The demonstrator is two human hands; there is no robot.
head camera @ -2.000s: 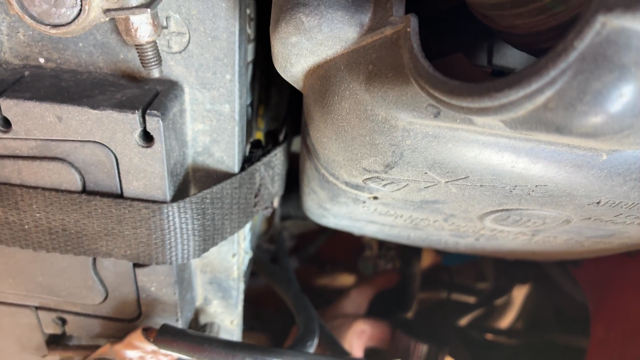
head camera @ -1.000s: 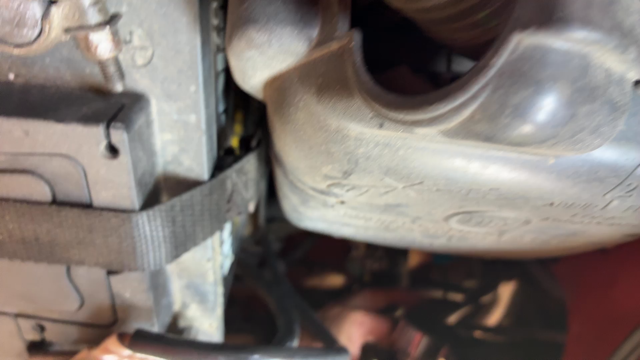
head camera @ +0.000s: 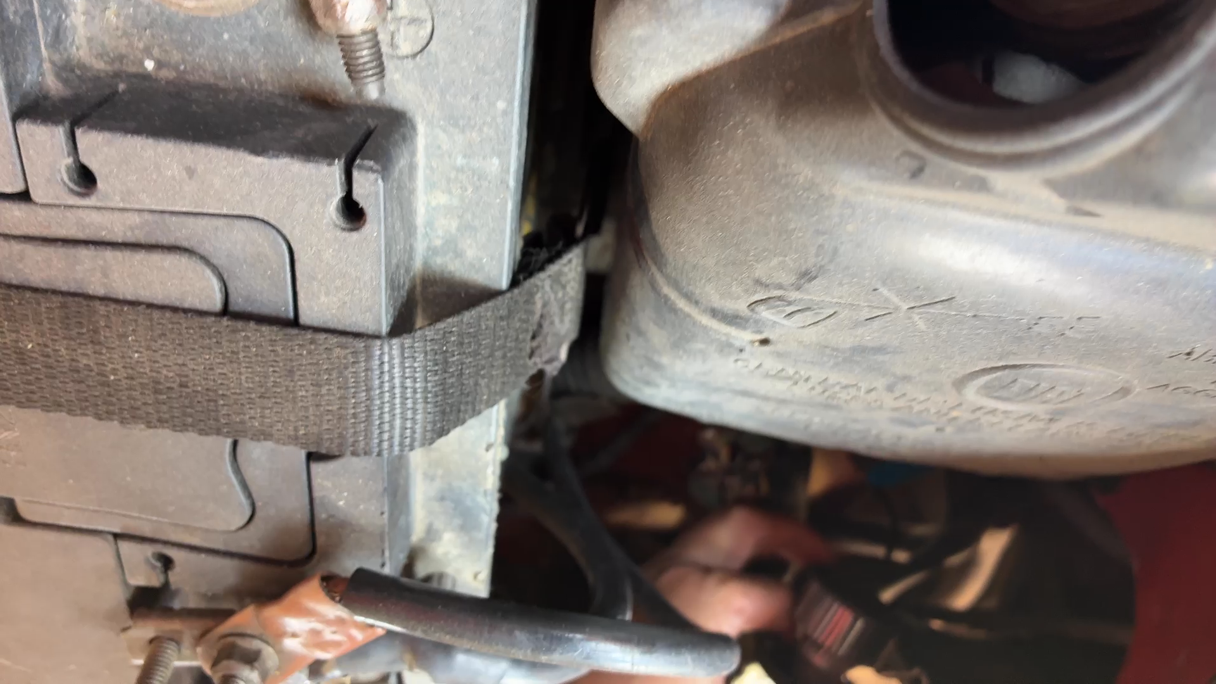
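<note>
One bare hand [head camera: 736,570] shows, partly and blurred, low in the head view, right of centre; I cannot tell whether it is my left or right. It is deep in the gap under a black plastic housing [head camera: 902,332], its fingers beside a dark cylindrical part with red and light stripes [head camera: 831,622]. Its grip is hidden. A vehicle battery [head camera: 456,190] fills the left side, with a black woven strap [head camera: 285,375] across it. At its lower terminal, a copper-coloured lug [head camera: 304,622] joins a thick black cable [head camera: 541,627] that passes in front of the hand's lower part.
A threaded bolt [head camera: 361,62] hangs from the clamp at the battery's upper terminal. The housing has a round opening with a whitish thing [head camera: 1035,78] inside. Black hoses [head camera: 579,522] run through the gap, and red-painted bodywork [head camera: 1168,570] stands at lower right.
A whitish thing now shows inside the housing's round opening. The visible hand remains low in the gap, with no plain move of its own. The view has shifted slightly.
</note>
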